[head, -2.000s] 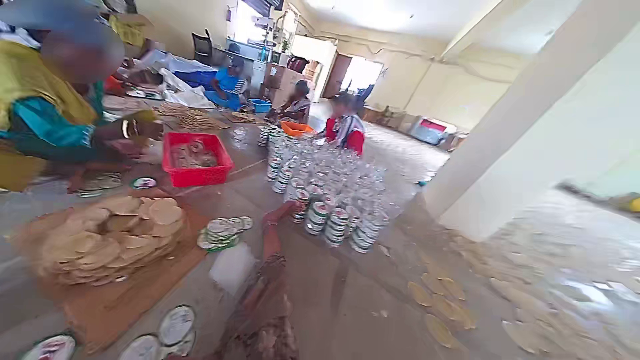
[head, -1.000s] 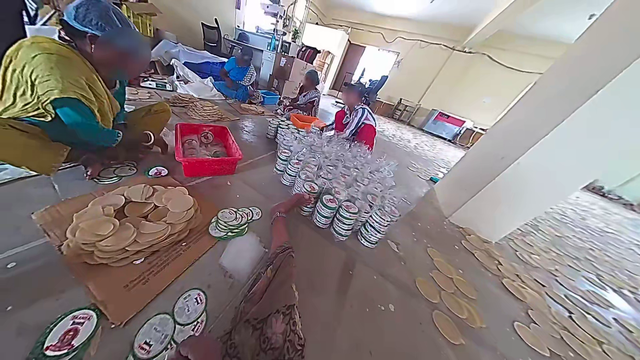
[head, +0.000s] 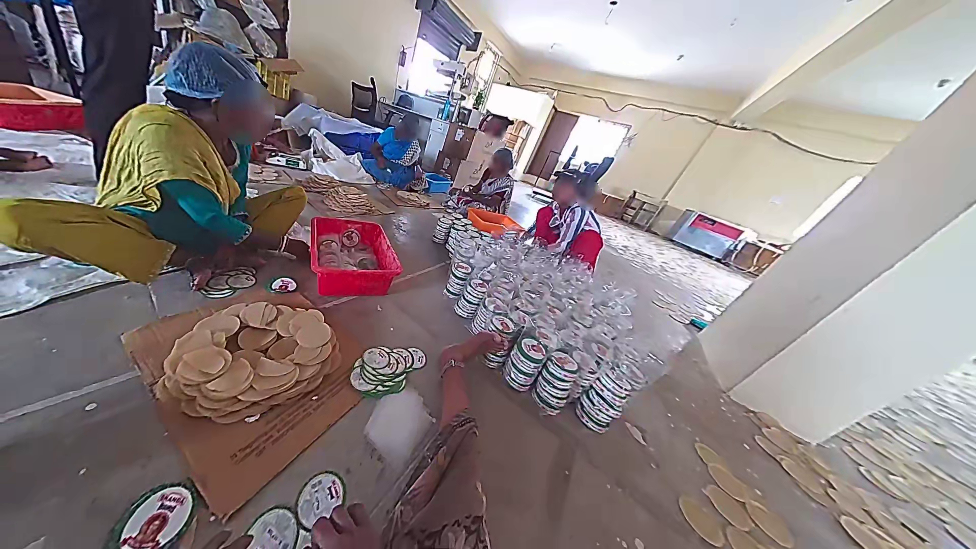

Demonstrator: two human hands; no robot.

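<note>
My right hand (head: 482, 347), on the outstretched arm with a patterned sleeve, has its fingers against a bagged stack of round printed discs (head: 503, 329) at the near left edge of the group. Many such stacks (head: 526, 362), green and white at the side, stand upright in clear plastic bags. At the bottom edge, my left hand (head: 345, 528) is partly cut off, with its fingers at loose green-edged discs (head: 320, 497); its grip is unclear. More fingertips (head: 229, 541) show to its left; I cannot tell whose. A loose pile of similar discs (head: 381, 370) lies left of my right forearm.
Thin tan discs (head: 259, 377) form a ring-shaped heap on a cardboard sheet (head: 259, 473). A red plastic crate (head: 354, 284) holds wrapped discs. A co-worker (head: 175, 175) sits at left; others sit behind. A pillar (head: 831, 305) rises at right, with tan discs (head: 728, 484) on the floor.
The seated co-worker at left has leaned back a little from the floor. My right hand remains beside the bagged stacks. The view has shifted slightly.
</note>
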